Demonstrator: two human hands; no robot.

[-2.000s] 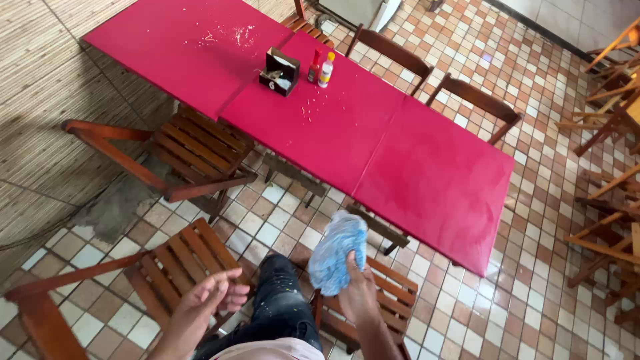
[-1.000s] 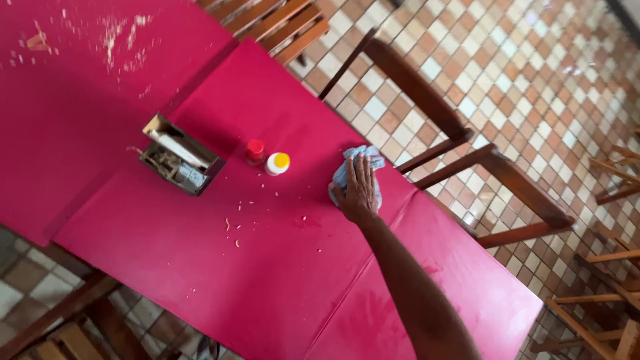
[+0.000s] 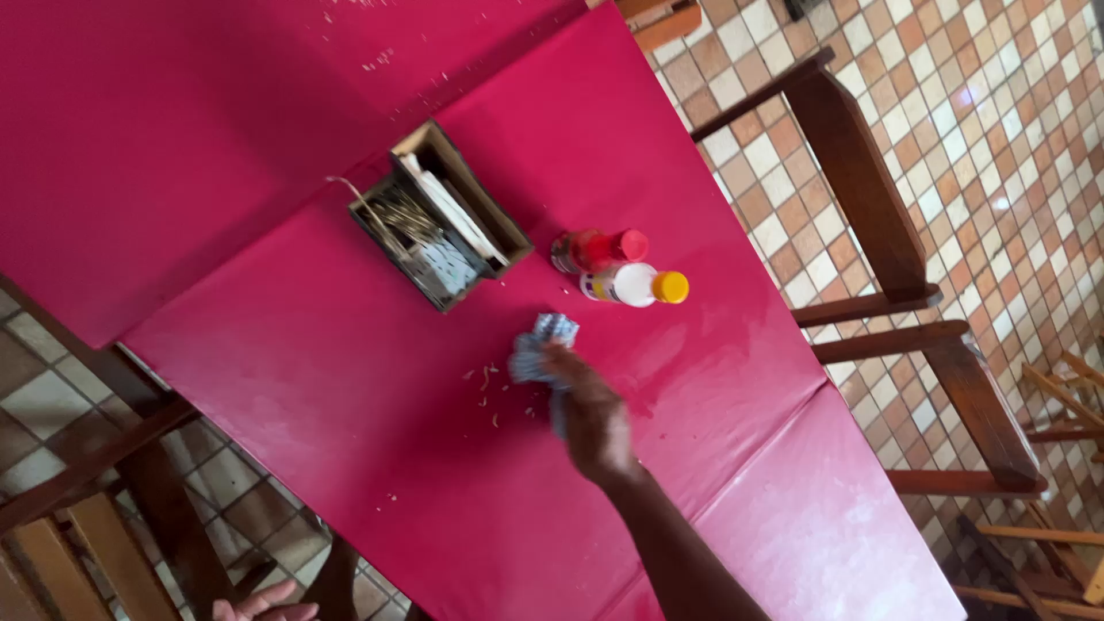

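Observation:
My right hand [image 3: 595,423], slightly blurred, grips a blue and white cloth [image 3: 535,358] low over the red-covered table [image 3: 345,414]. Crumbs [image 3: 487,384] lie just left of the cloth. Above it on the table stand a bottle with a yellow cap [image 3: 634,285] and a bottle with a red cap [image 3: 599,250]. Left of them is a box holder [image 3: 440,216] with packets and paper in its compartments. My left hand [image 3: 266,604] shows only in part at the bottom edge, below the table's edge, fingers apart and with nothing seen in them.
Dark wooden folding chairs [image 3: 862,181] stand along the table's right side, and a slatted chair [image 3: 112,552] is at the lower left. More crumbs [image 3: 378,60] lie on the upper table section. Other wooden chairs [image 3: 1065,397] stand on the tiled floor at the far right.
My right hand with the cloth has come from beside the table onto its top, then moved from near the right edge to the crumbs below the bottles. The view has come closer to the table.

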